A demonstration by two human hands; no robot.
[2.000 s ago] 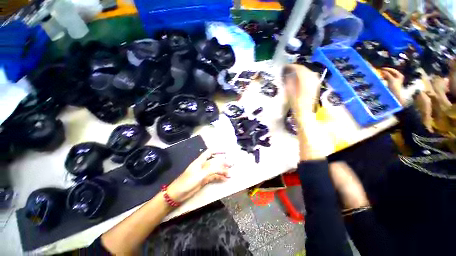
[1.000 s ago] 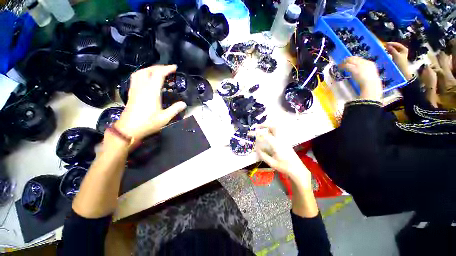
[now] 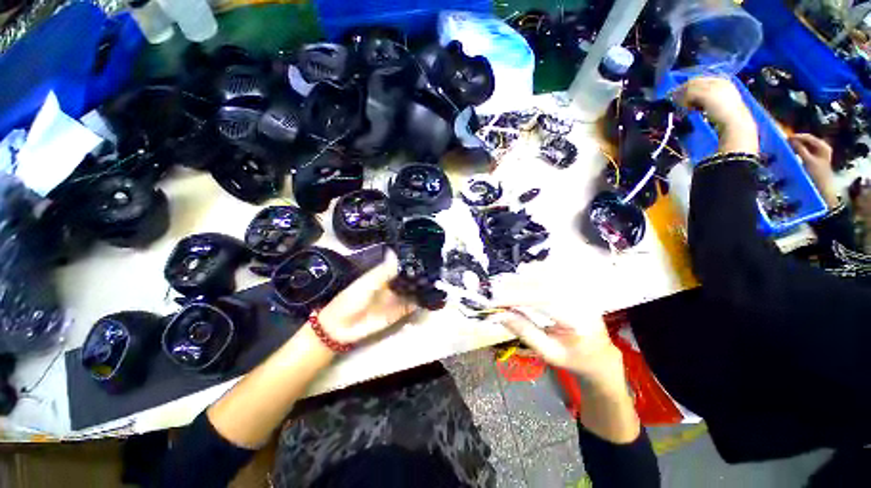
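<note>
My left hand (image 3: 368, 303) holds a black camera housing (image 3: 420, 250) over the right end of the black work mat (image 3: 100, 405). My right hand (image 3: 563, 345) is just to the right, its fingertips at thin lead wires (image 3: 485, 307) near the housing's lower side. A round circuit board (image 3: 465, 274) shows beside the housing, partly covered; whether it is held is unclear. Small black plastic brackets (image 3: 513, 236) lie in a loose pile beyond my hands.
Several black units (image 3: 199, 335) stand on and behind the mat at left. Vented black shells (image 3: 250, 105) are heaped at the back. A wired unit (image 3: 614, 221) lies at right. A coworker's arm (image 3: 731, 119) reaches into a blue plastic bin (image 3: 797, 221). A squeeze bottle (image 3: 597, 91) stands behind.
My left hand has come from the units at the back to the mat's right end and now has a black housing. My right hand has moved slightly right and down.
</note>
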